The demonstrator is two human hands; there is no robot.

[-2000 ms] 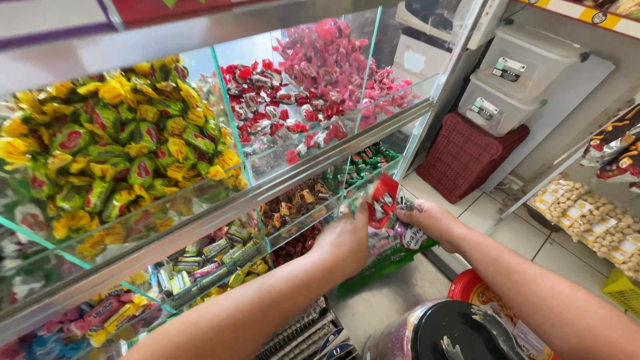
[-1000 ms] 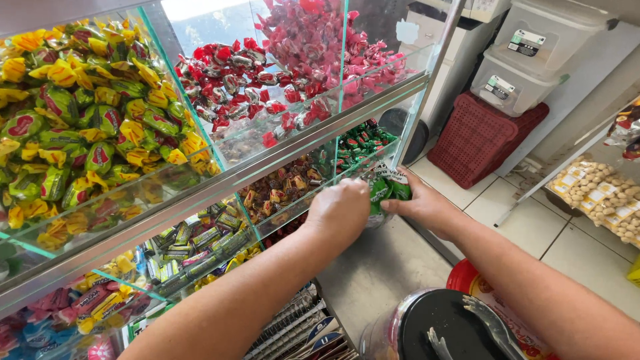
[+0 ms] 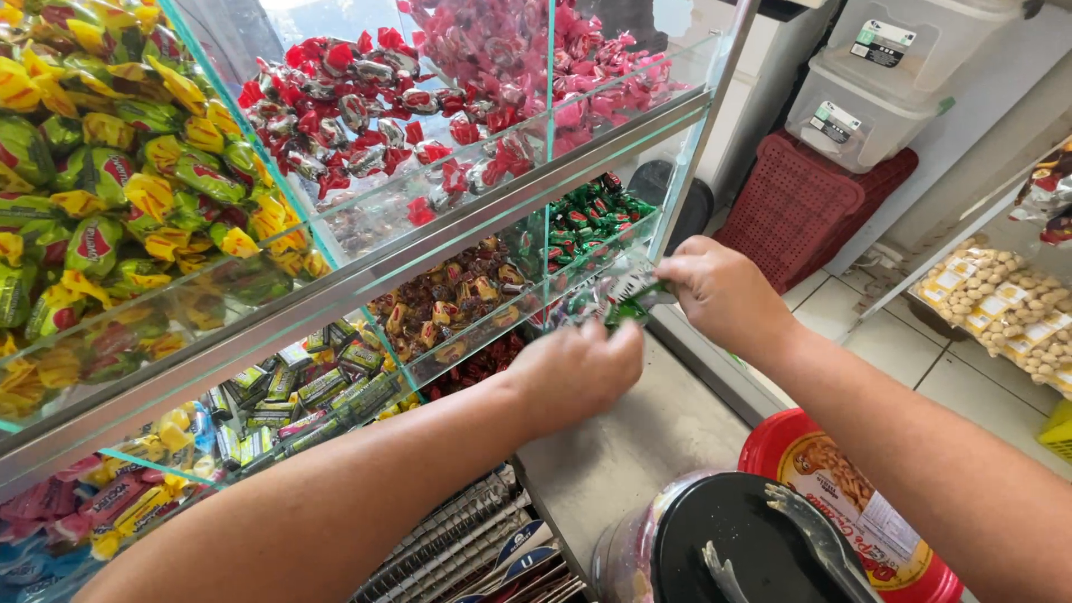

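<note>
Both hands hold a clear and green plastic bag (image 3: pixel 630 303) between them, in front of the right end of a glass candy case. My left hand (image 3: pixel 582 364), slightly blurred, grips its lower left side. My right hand (image 3: pixel 722 289) pinches its upper right edge. Just behind the bag, green wrapped candies (image 3: pixel 590 219) lie in a glass compartment. Brown and yellow wrapped candies (image 3: pixel 448 293) fill the one to the left. Red and silver wrapped candies (image 3: pixel 360 117) sit on the upper shelf beside green and yellow ones (image 3: pixel 92 184).
A metal rail (image 3: pixel 352 251) crosses the case front. Below my hands are a metal counter (image 3: pixel 636 444), a jar with a black lid (image 3: pixel 754 544) and a red round tub (image 3: pixel 938 578). Red plastic crates (image 3: pixel 796 209) under clear bins (image 3: pixel 863 109) stand behind; bagged nuts (image 3: pixel 1005 310) are at the right.
Two seconds ago a red packet showed between my hands, and one second ago a bag with green contents. My hands have since moved apart, stretching the bag between them.
</note>
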